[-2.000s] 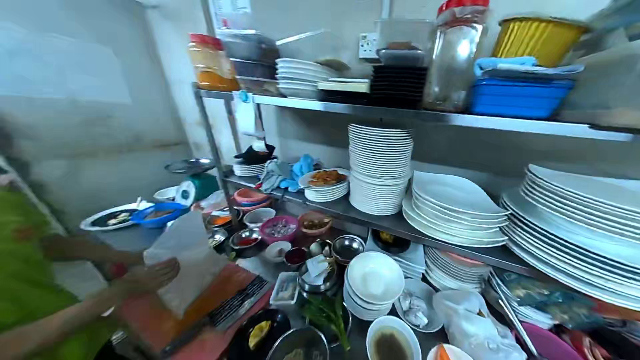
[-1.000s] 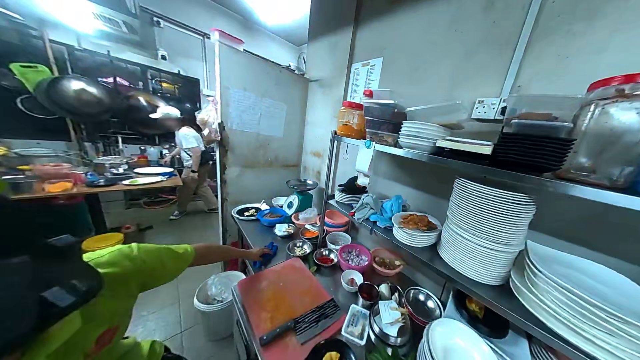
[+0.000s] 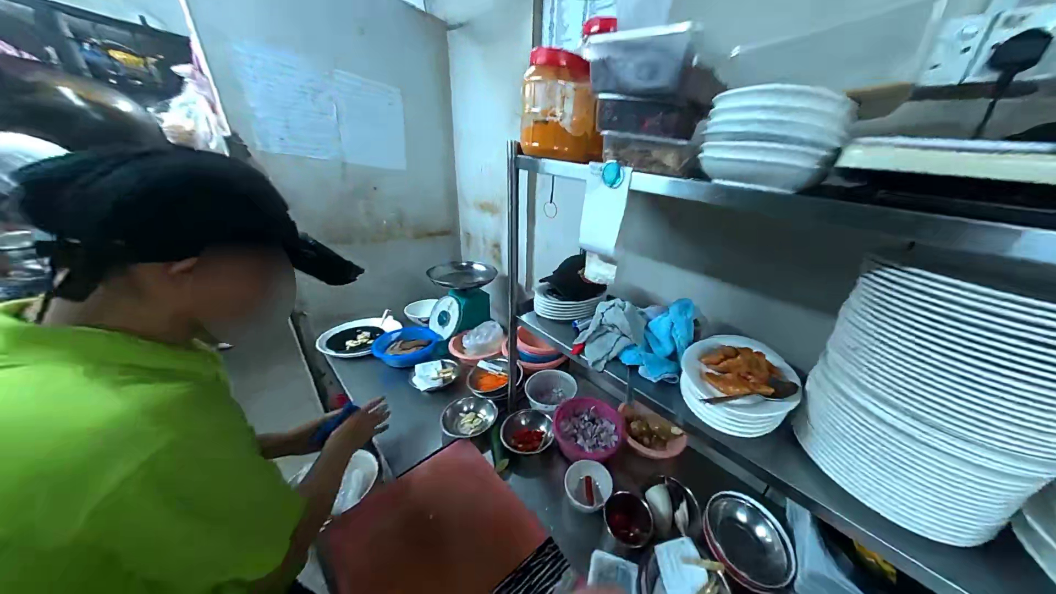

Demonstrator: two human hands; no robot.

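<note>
Neither of my hands can be made out; a small blurred skin-toned patch at the bottom edge cannot be identified. A red cutting board (image 3: 441, 528) lies on the steel counter, with a dark patterned blade (image 3: 535, 571) partly visible at its lower right corner. Beyond the board are steel bowls of peeled garlic (image 3: 469, 417) and cut red chillies (image 3: 527, 431), and a pink bowl of chopped onion (image 3: 588, 429). A white bowl (image 3: 588, 485) holds a red piece. At left, a co-worker's hands (image 3: 351, 427) hold a blue cloth (image 3: 334, 425) above a white bin (image 3: 355, 483).
The co-worker in a green shirt (image 3: 124, 462) stands close at left. A steel shelf (image 3: 742, 198) overhangs the counter, with stacked plates (image 3: 916, 404), cloths (image 3: 660, 338) and a jar (image 3: 559, 107). A weighing scale (image 3: 459, 309) stands in the far corner.
The co-worker's arm, stretched over the counter with the blue cloth a second ago, is drawn back, both hands together near the bin. The co-worker's head has come into view. The view has swung.
</note>
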